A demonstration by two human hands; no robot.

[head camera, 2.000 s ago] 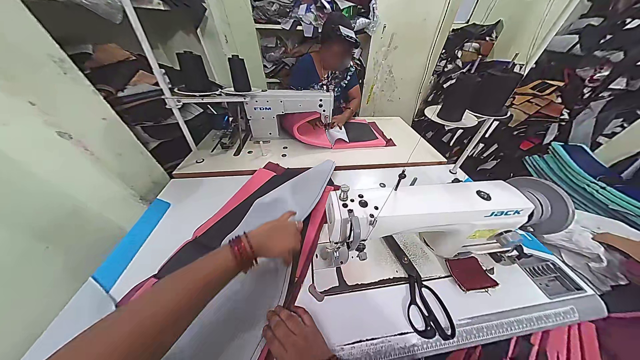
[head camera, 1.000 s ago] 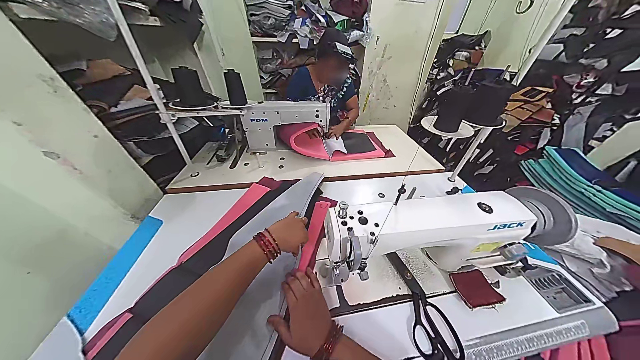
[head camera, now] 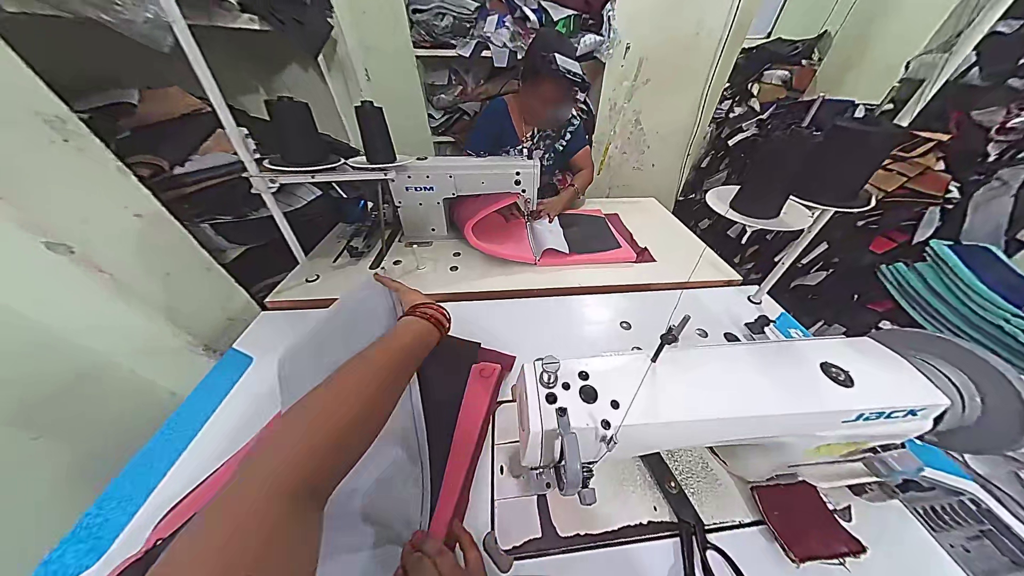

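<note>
My left hand point(head camera: 404, 294), a red bangle at its wrist, is at the far edge of a translucent grey sheet point(head camera: 336, 340), holding that edge raised; its thumb is not plainly visible. Under and beside the sheet lie black fabric point(head camera: 448, 372) and a pink padded strip point(head camera: 468, 440) with a maroon end point(head camera: 498, 360). At the bottom, my right hand point(head camera: 440, 554) grips the near end of the pink strip, partly cut off by the frame. The head of a white Jack sewing machine point(head camera: 720, 392) stands just right of the strip.
Black-handled scissors point(head camera: 680, 504) and a maroon fabric piece point(head camera: 806, 522) lie by the machine. Across the table a person point(head camera: 532, 120) sews pink and black fabric point(head camera: 592, 232) at another machine point(head camera: 464, 188). Black thread cones point(head camera: 768, 176) and stacked teal pieces point(head camera: 960, 296) are at right.
My left hand has moved away from me to the sheet's far end, and the sheet is swung leftward, baring black fabric and the pink strip. My right hand has moved nearer to me along the strip.
</note>
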